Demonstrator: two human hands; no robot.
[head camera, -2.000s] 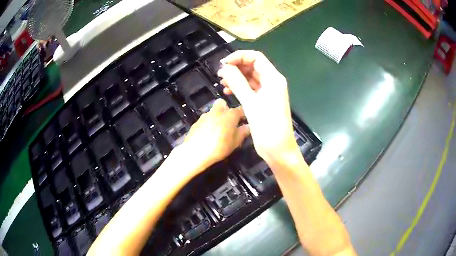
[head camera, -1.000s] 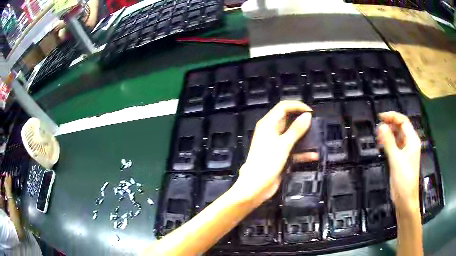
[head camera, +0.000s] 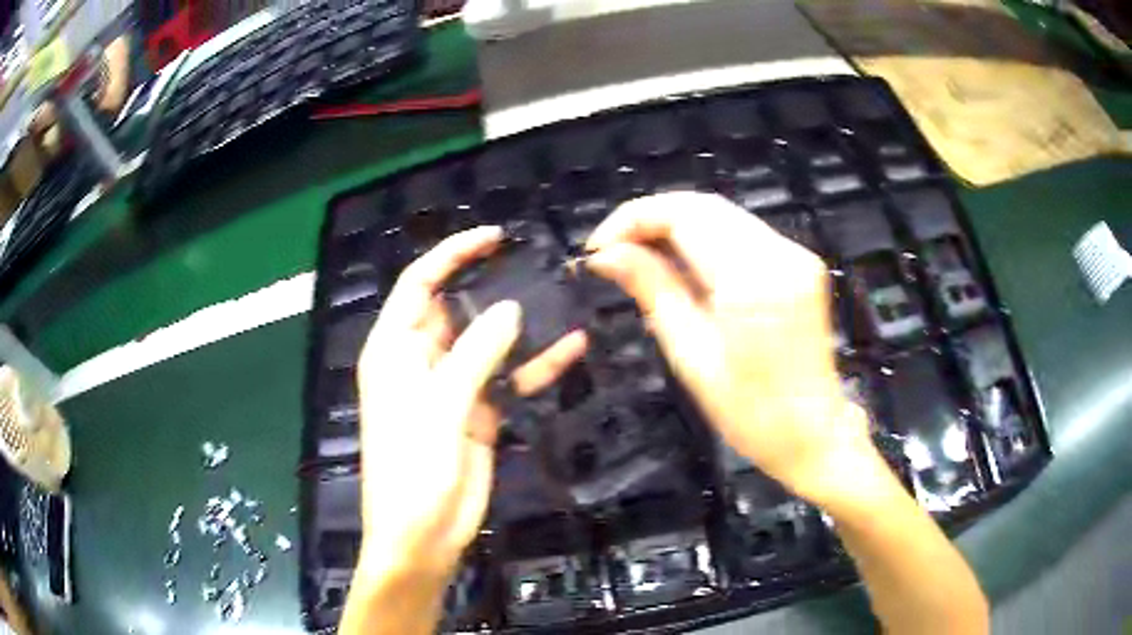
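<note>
A black housing (head camera: 534, 292) is held above the blister tray, its window and slotted end pointing down and right. My left hand (head camera: 453, 372) grips it from the left, with a fingertip showing through the window. My right hand (head camera: 732, 323) is at the housing's top end, thumb and forefinger pinched on a tiny part (head camera: 577, 262), too small and blurred to identify. The black blister tray (head camera: 993, 316) lies below both hands, with rows of pockets holding similar black housings.
A pile of tiny loose parts (head camera: 230, 533) lies on the green bench left of the tray. A fan (head camera: 31, 428) and a mobile phone (head camera: 60, 546) are at the left edge. A second tray (head camera: 286, 81), red strip (head camera: 395, 108), tan sheet (head camera: 993, 118) and white label (head camera: 1101, 261) are farther out.
The view has swung from the tray's right side leftward, then slightly back. My left hand still holds the housing. My right hand has come from the tray's right side to the housing's top end.
</note>
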